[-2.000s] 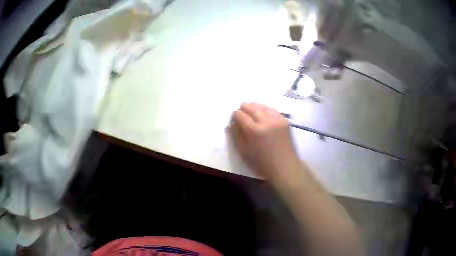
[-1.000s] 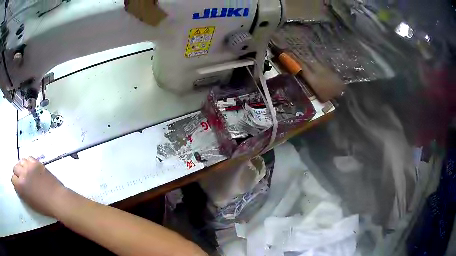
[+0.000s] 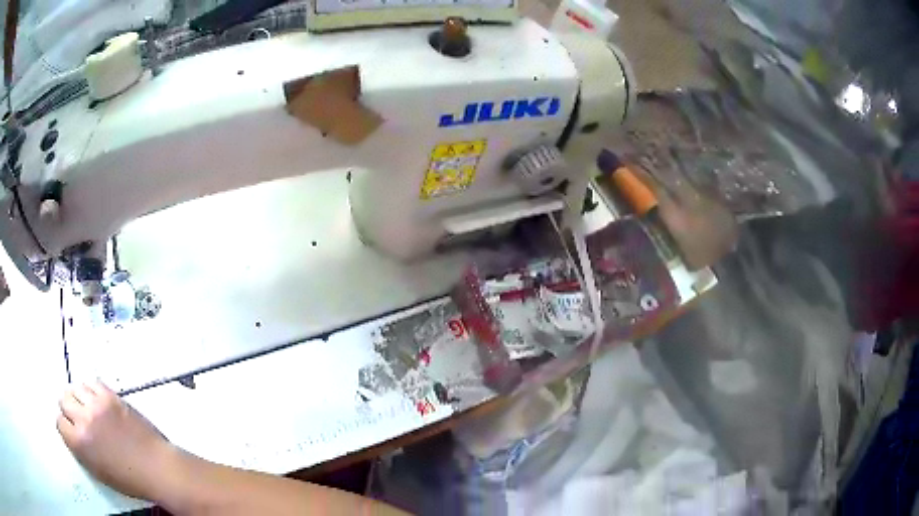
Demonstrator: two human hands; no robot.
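The white sewing machine stands across the view with blue JUKI lettering. Its needle area is at the far left, over a pale plate. My right hand rests on the white table at the lower left, in front of the needle area and apart from it. Its fingers are curled in, and I see nothing held; its underside is hidden. My left hand is not in view. No cloth lies at the needle.
A dark red open box with small items and a white strap sits on the table's right end. An orange-handled thing lies behind it, by a blurred tan shape. White cloth is heaped below; grey sheeting hangs right.
The view has swung right from the table and left cloth heap to the machine's body and box, then tilted up slightly. My right hand stays curled on the table.
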